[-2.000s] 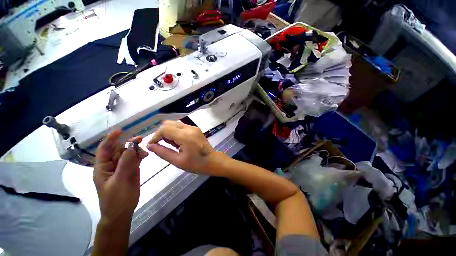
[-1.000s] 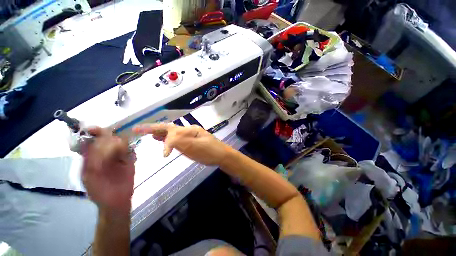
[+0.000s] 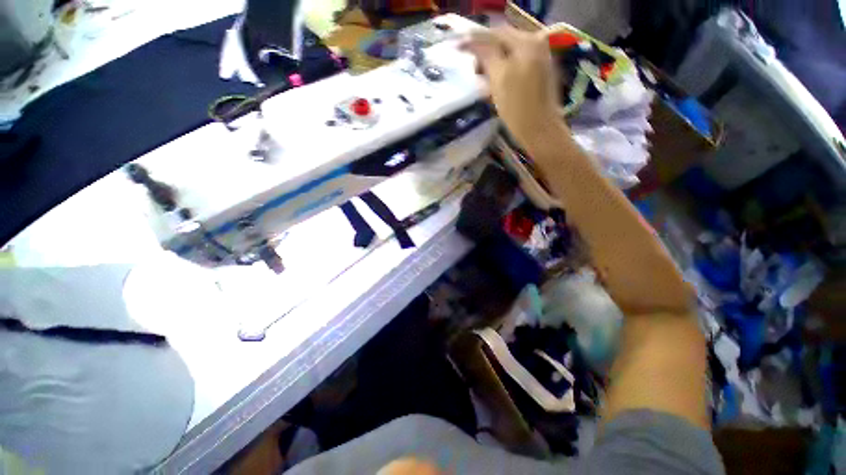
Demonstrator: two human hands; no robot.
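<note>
My right hand (image 3: pixel 521 70) is raised over the far right end of the white sewing machine head (image 3: pixel 306 176), its fingers close to the thread guide parts. It is blurred, so any thread in the fingers cannot be told. My left hand is not visible; a skin-coloured patch shows below the table edge at the bottom. The presser foot area (image 3: pixel 269 255) is blurred under the head's left end. Short dark strips (image 3: pixel 357 224) lie on the bed behind a small metal piece (image 3: pixel 251 333). A light grey panel (image 3: pixel 83 390) with a dark stripe lies at left.
Dark fabric (image 3: pixel 111 111) is spread behind the machine. Dark-handled scissors (image 3: pixel 232 108) lie behind the head. A bin of cloth scraps (image 3: pixel 617 116) stands beyond my right forearm. An open box (image 3: pixel 496 380) is below the ruler-marked table edge (image 3: pixel 325 334).
My right hand has moved from near the needle end to the far right of the head. My left hand has left the area by the needle. The view has shifted, and the bed shows more.
</note>
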